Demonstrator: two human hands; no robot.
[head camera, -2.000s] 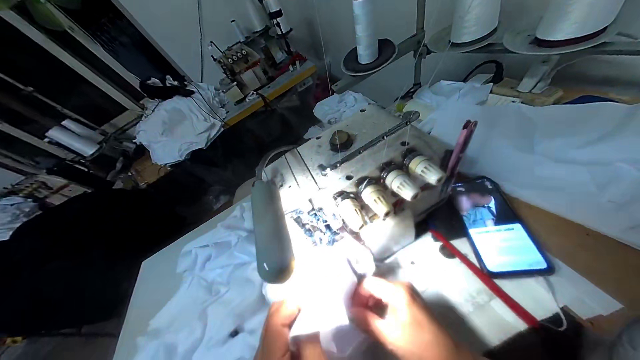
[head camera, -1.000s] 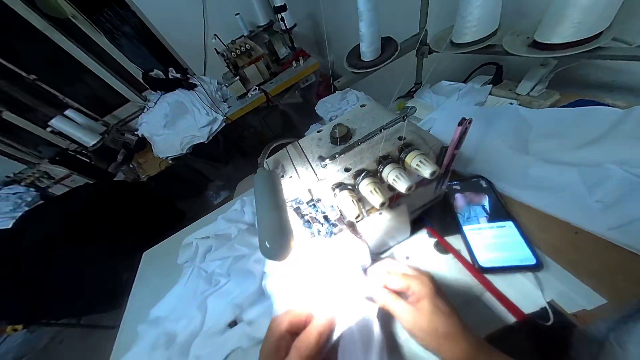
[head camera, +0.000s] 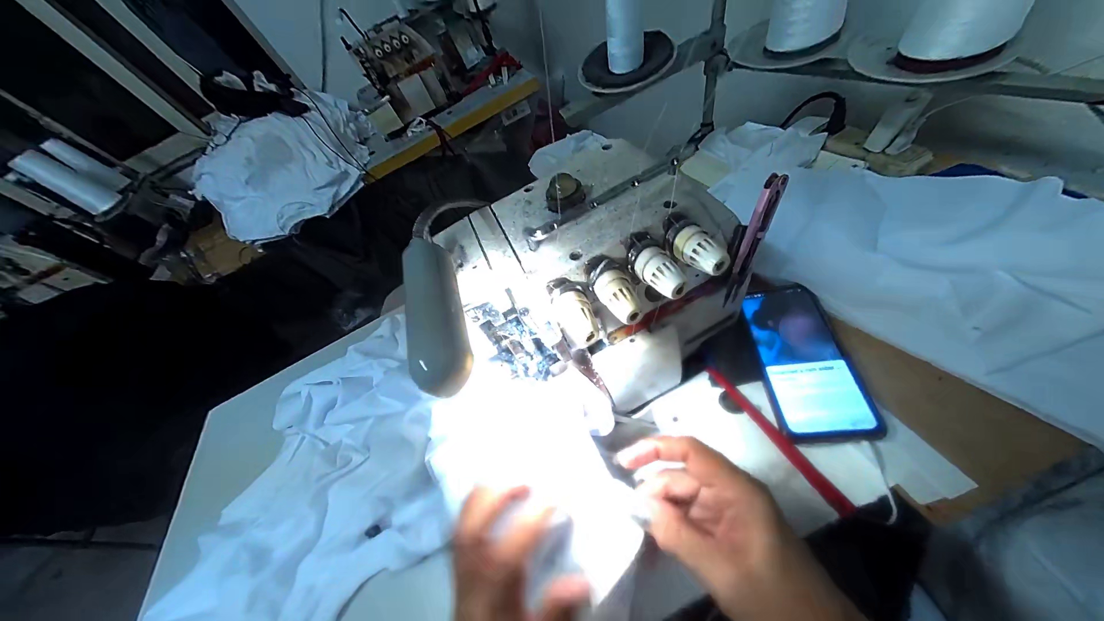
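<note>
An overlock sewing machine (head camera: 621, 198) with several white tension dials stands ahead of my hands, and a grey lamp head (head camera: 435, 319) lights its needle area. White fabric (head camera: 526, 448) lies below the needle area, washed out by glare, and more of it spreads to the left. My left hand (head camera: 513, 552), blurred, rests over the near part of the fabric with its fingers apart. My right hand (head camera: 699, 500) has thumb and fingertips close together at the fabric's right edge; glare hides whether they pinch it.
A lit smartphone (head camera: 811, 362) lies on the right, beside a red strip (head camera: 785, 444). White cloth (head camera: 949, 285) covers the back right. Thread cones (head camera: 625, 39) stand behind the machine. Another sewing machine (head camera: 414, 73) and a pile of white garments (head camera: 276, 164) are at the back left.
My left hand's fingers have spread; a second ago they were bunched on the fabric. My right hand's fingers have shifted at the fabric's right edge.
</note>
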